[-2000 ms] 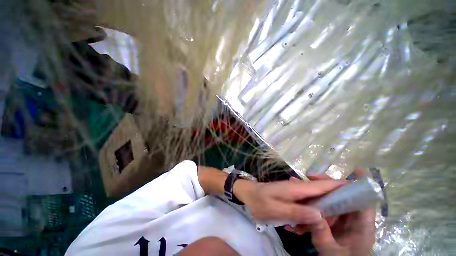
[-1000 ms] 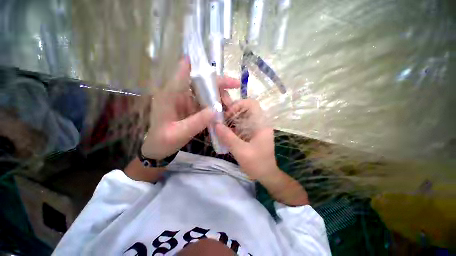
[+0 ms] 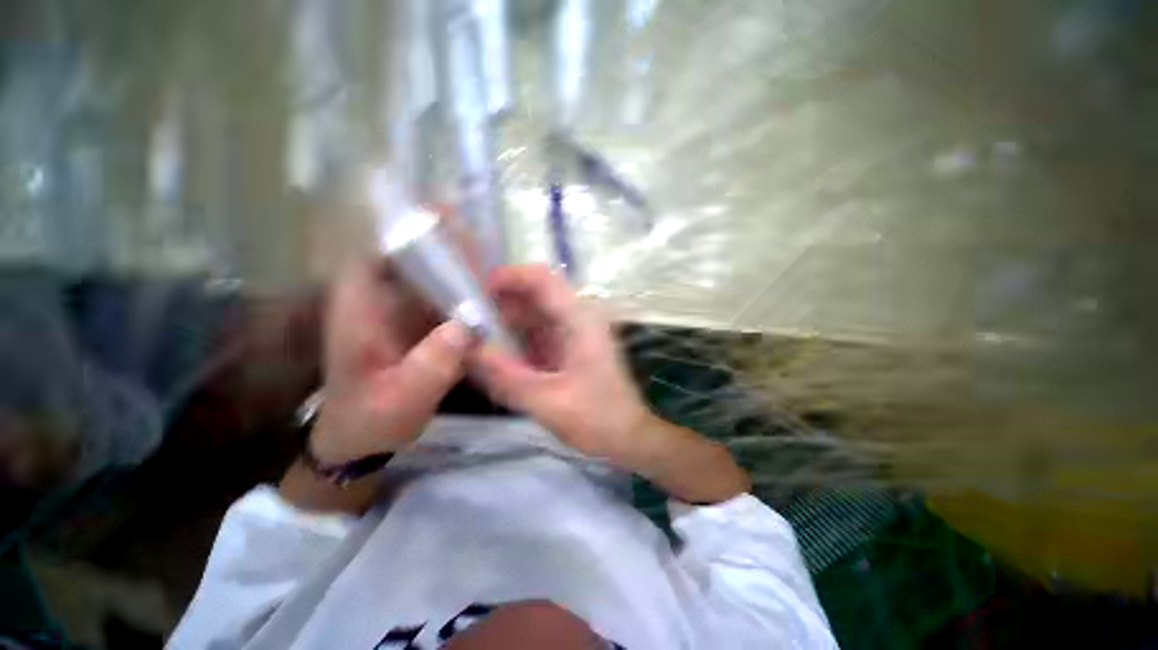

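Observation:
A silver-grey tapered tube, likely a toothbrush housing, is held between my two hands in front of my chest, its narrow white end pointing up and left. My left hand wraps its far side, with the thumb on the tube. My right hand pinches its lower end with thumb and fingers. The view is blurred, and whether a small part sits between the fingers cannot be told.
Blue-handled cutters lie on the pale glossy bench beyond my right hand. Several white tubes lie in rows at the back and left. A yellow bag or container is at the lower right, above a green floor.
The view has swung from the side to face the bench. Compared with a second ago, both hands and the tube sit further left in view, and the tube tilts more to the left.

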